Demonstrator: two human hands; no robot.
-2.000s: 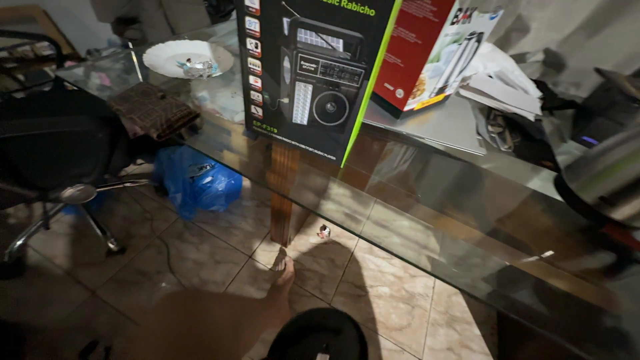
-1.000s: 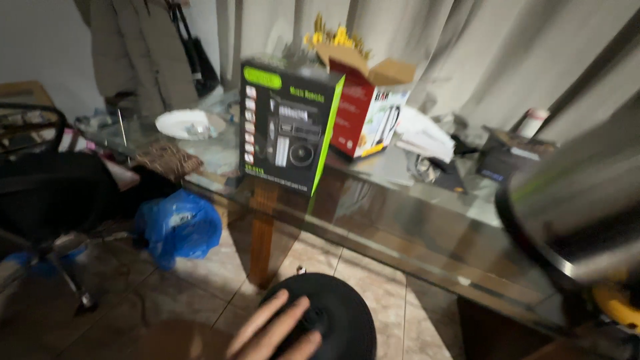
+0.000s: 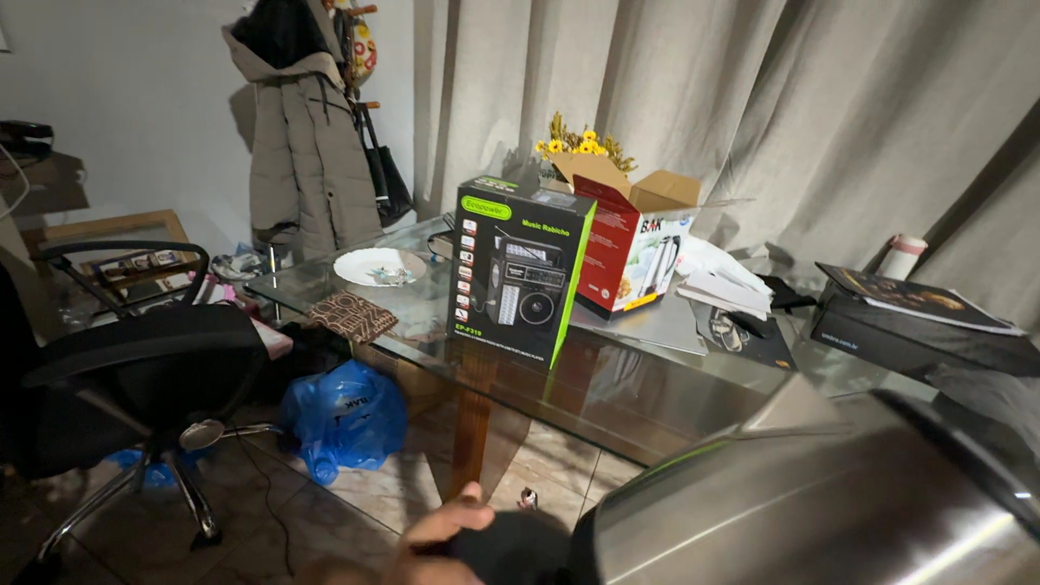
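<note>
My left hand (image 3: 443, 532) is at the bottom middle, partly blurred, with its fingers at the left edge of a black round base (image 3: 516, 546) that it holds. Right beside the base, a large brushed-steel kettle (image 3: 780, 504) fills the lower right, tilted, its black rim close to the base. My right hand is out of view, so its hold on the kettle cannot be seen. Beyond them, on the glass table (image 3: 569, 398), stand a black and green radio box (image 3: 520, 276) and an open red and white kettle box (image 3: 630, 260).
A white plate (image 3: 379, 267) and a brown patterned cloth item (image 3: 353, 317) lie at the table's left. Papers (image 3: 727, 288) and a dark box (image 3: 918, 325) sit at the right. An office chair (image 3: 154, 357) and a blue plastic bag (image 3: 345, 418) are on the left.
The kettle has come in from the right and now lies close to the black base. My left hand has moved from the top of the base to its left edge. The view has shifted.
</note>
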